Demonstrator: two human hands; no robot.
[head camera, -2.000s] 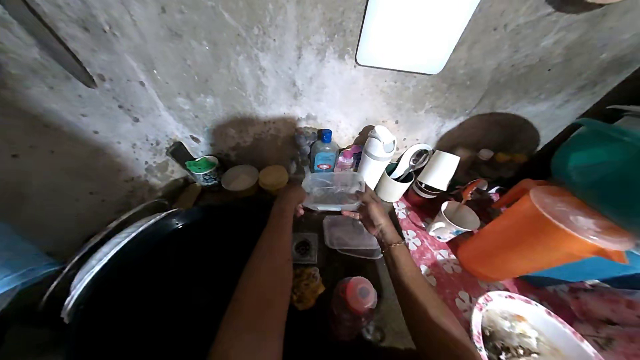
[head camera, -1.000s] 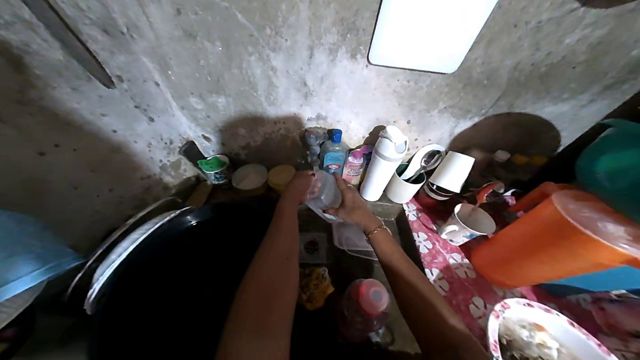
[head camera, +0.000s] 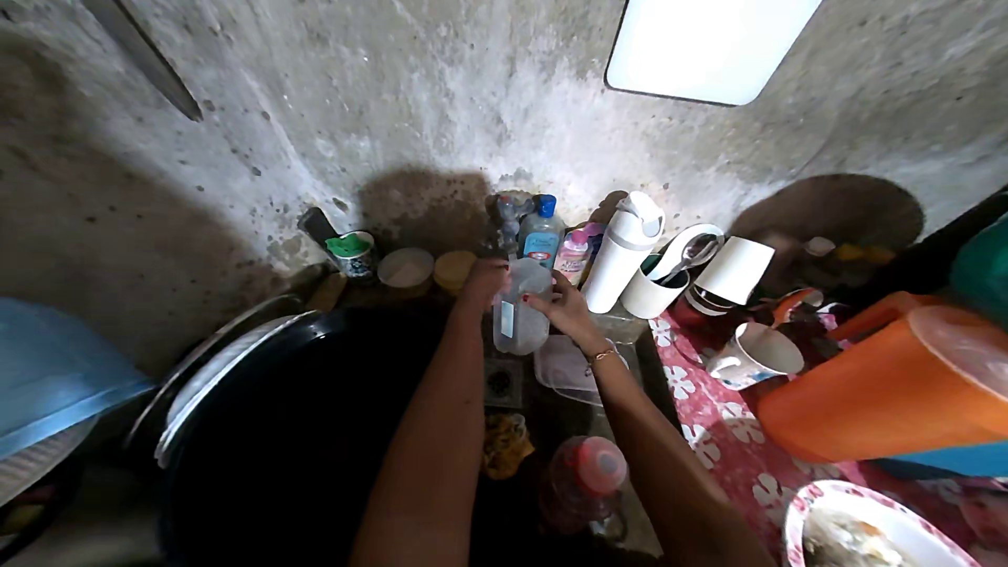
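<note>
A clear plastic food container (head camera: 520, 327) is held between both hands over the sink area, tilted with its long side upright. My left hand (head camera: 486, 283) grips its upper left edge, and my right hand (head camera: 563, 307) holds its right side, fingers across the surface. Below and to the right lies a clear plastic lid or shallow tray (head camera: 571, 370), partly behind my right wrist. A drain grate (head camera: 502, 383) shows under the container. Just behind the hands stand a clear bottle with a blue cap (head camera: 541, 236) and a small pink-capped bottle (head camera: 573, 256).
A large black tub (head camera: 291, 441) fills the left. A white tumbler (head camera: 622, 252), a utensil holder (head camera: 655, 291), a mug (head camera: 756, 354) and an orange pitcher (head camera: 890, 386) stand right. Nearer are a red-capped bottle (head camera: 591, 480), food scraps (head camera: 505, 446) and a rimmed bowl (head camera: 819, 504).
The container was level between both hands two seconds ago; it has been turned and is now tilted upright. Both hands have stayed on it.
</note>
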